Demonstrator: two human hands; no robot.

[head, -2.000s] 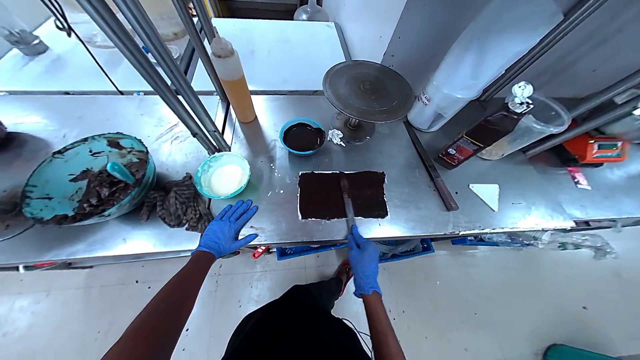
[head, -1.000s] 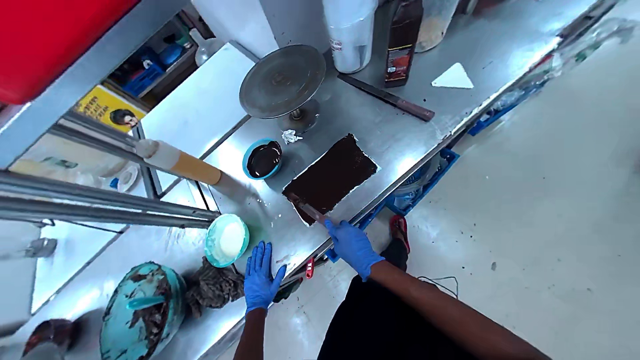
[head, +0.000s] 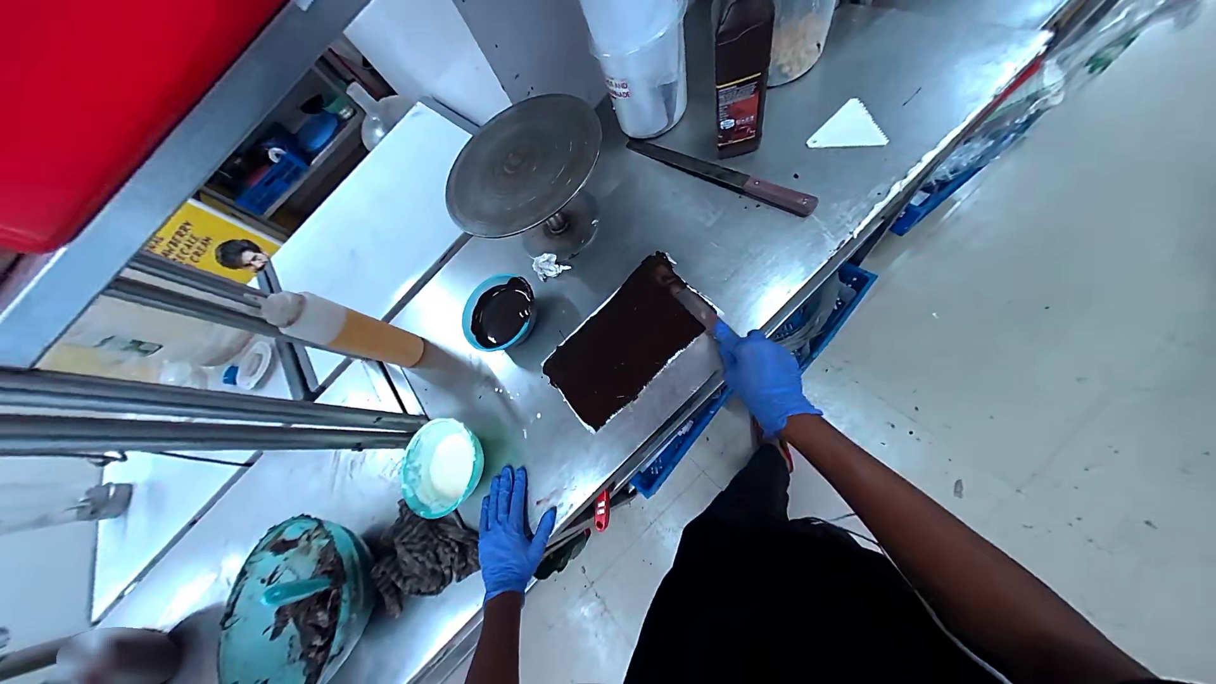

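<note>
A rectangular slab (head: pixel 622 347) with a smooth dark chocolate-coloured top and pale edges lies on the steel worktop. My right hand (head: pixel 763 372), in a blue glove, grips a spatula (head: pixel 695 306) whose blade rests on the slab's upper right end. My left hand (head: pixel 510 534), also gloved, lies flat with fingers apart near the worktop's front edge. Beside it are a turquoise bowl of white cream (head: pixel 444 467) and a crumpled dark cloth (head: pixel 425 554). A small blue bowl of glossy dark chocolate (head: pixel 501 313) stands left of the slab.
A cake turntable (head: pixel 524 164), a long serrated knife (head: pixel 722 177), a brown bottle (head: pixel 743 81) and a white triangular scraper (head: pixel 848 125) stand or lie beyond the slab. A large chocolate-smeared bowl (head: pixel 294 603) is at lower left. Metal posts (head: pixel 199 418) and a squeeze bottle (head: pixel 344 328) are at left.
The spatula in my right hand has moved from the slab's end nearer my left hand to its far end. My left hand stays on the worktop. The view has turned strongly since the first frame.
</note>
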